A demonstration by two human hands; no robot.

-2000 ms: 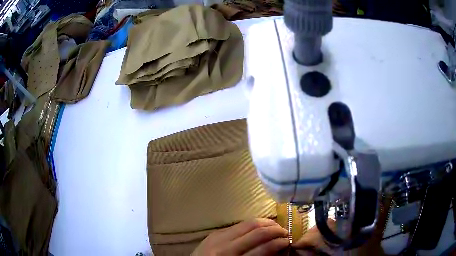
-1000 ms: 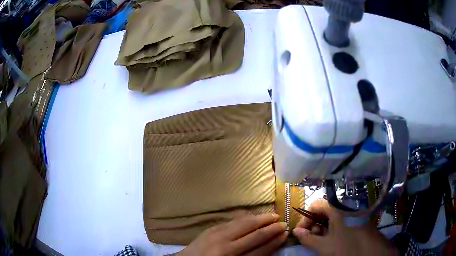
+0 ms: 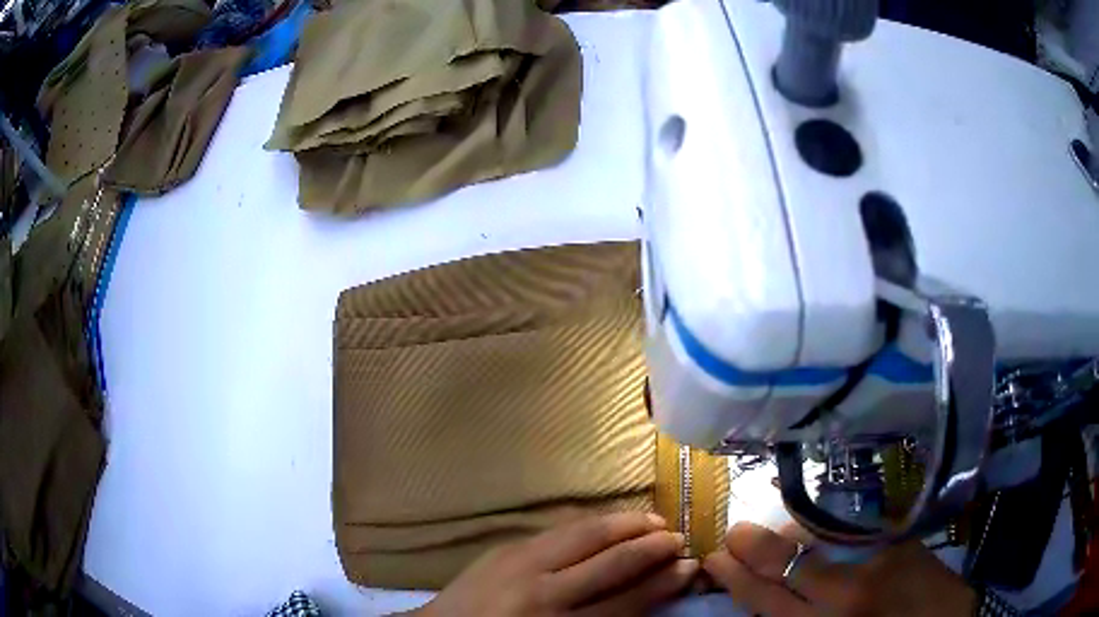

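A khaki-brown garment panel (image 3: 494, 422) lies flat on the white table, left of the sewing machine head (image 3: 747, 241). A metal zipper (image 3: 687, 494) with tan-gold tape runs along the panel's right edge. My left hand (image 3: 566, 573) rests on the panel's lower right corner, fingertips at the zipper. My right hand (image 3: 832, 579) is at the zipper's lower end, fingertips close to the left ones. Both hands seem to hold the zipper's lower end. The machine head hides the panel's upper right part. Any tool in my right hand is hard to see.
A stack of olive-khaki cut panels (image 3: 434, 109) lies at the back of the table. Brown pieces, some with zipper teeth, heap along the left table edge (image 3: 48, 398). A chrome loop (image 3: 958, 410) stands out from the machine head above my right hand. A dark flat object (image 3: 1024, 506) is at right.
The machine head first shifted right and up in view, then slightly left. The dark pointed tool seen in my right hand one second ago no longer shows clearly. My right fingers are closer to the zipper's end.
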